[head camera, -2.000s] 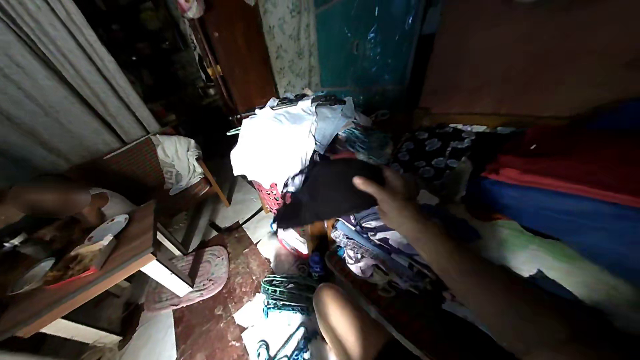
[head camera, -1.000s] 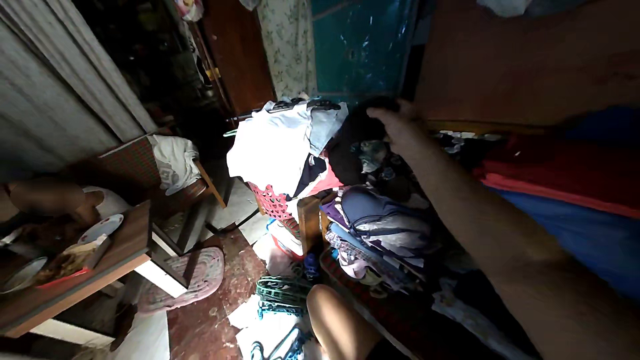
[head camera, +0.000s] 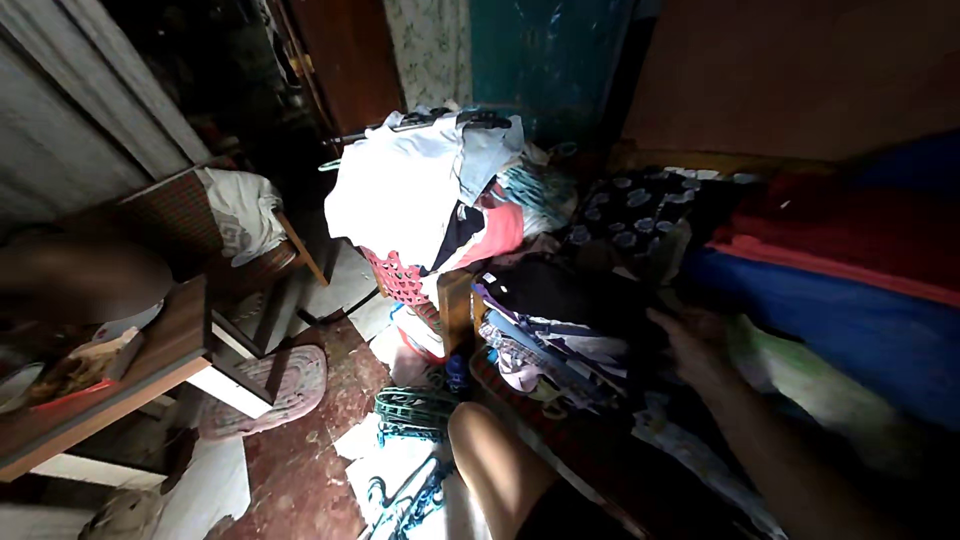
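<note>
My right hand rests at the right edge of a black garment, which lies on a stack of folded clothes. Shadow hides its fingertips, so whether it grips the cloth cannot be told. My left hand is not seen. Behind the stack, white clothes are draped over a pink plastic basket that also holds a coral-pink cloth. Teal hangers lie at the basket's right side. By my bent knee, green hangers and blue hangers lie in a heap.
A wooden table at left bears a food tray; another person's blurred arm is over it. An oval rug lies on the floor. A chair with a white cloth stands behind. Red and blue fabric lies at right.
My right hand has come down and nearer from the back of the pile. The black garment, held up in the earlier frames, now lies on the folded stack.
</note>
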